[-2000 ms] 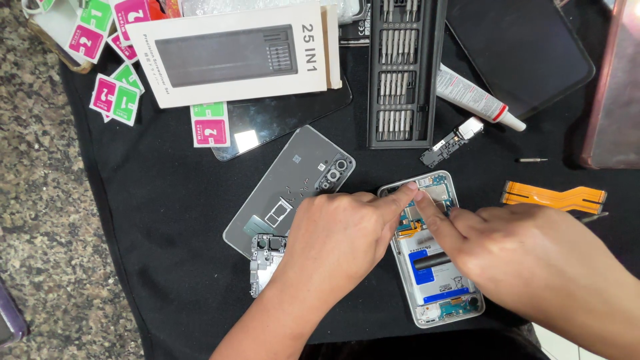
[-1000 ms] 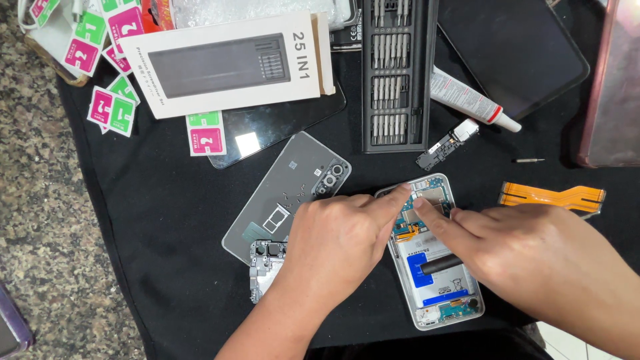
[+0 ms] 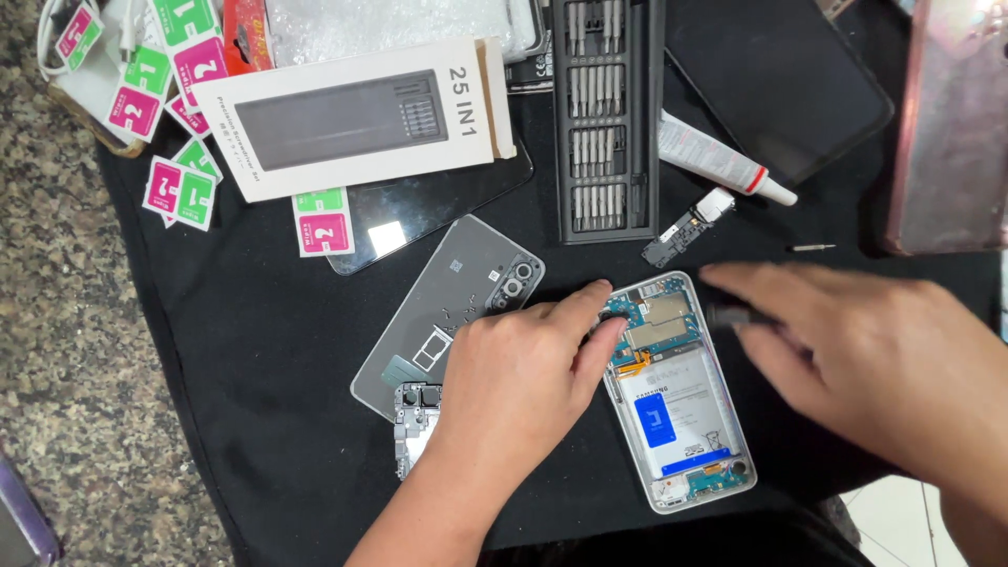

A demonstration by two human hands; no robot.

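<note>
An opened Samsung smartphone (image 3: 685,409) lies on black cloth, its blue circuit board (image 3: 661,319) and its battery (image 3: 693,405) bared. My left hand (image 3: 524,370) reaches over the board's upper left corner, thumb and forefinger near a small dark part there; whether they grip it is unclear. My right hand (image 3: 835,339), blurred, is off the phone's right edge and holds a dark, rod-like tool (image 3: 736,315) between thumb and fingers. To the left lies a grey back cover (image 3: 449,315) with small screws and a SIM tray (image 3: 433,348) on it. A phone inner frame piece (image 3: 409,425) is partly hidden by my left forearm.
A screwdriver bit case (image 3: 606,173) and a screwdriver set box (image 3: 354,118) lie beyond. Right of them are a glue tube (image 3: 713,157), a small phone module (image 3: 689,228), a loose bit (image 3: 813,248) and a dark screen panel (image 3: 787,79). Wipe packets (image 3: 181,193) lie at the left.
My right hand has moved right, off the phone's board, and the dark tool that lay across the battery has left it. The orange flex cable seen at the right earlier is now hidden from view.
</note>
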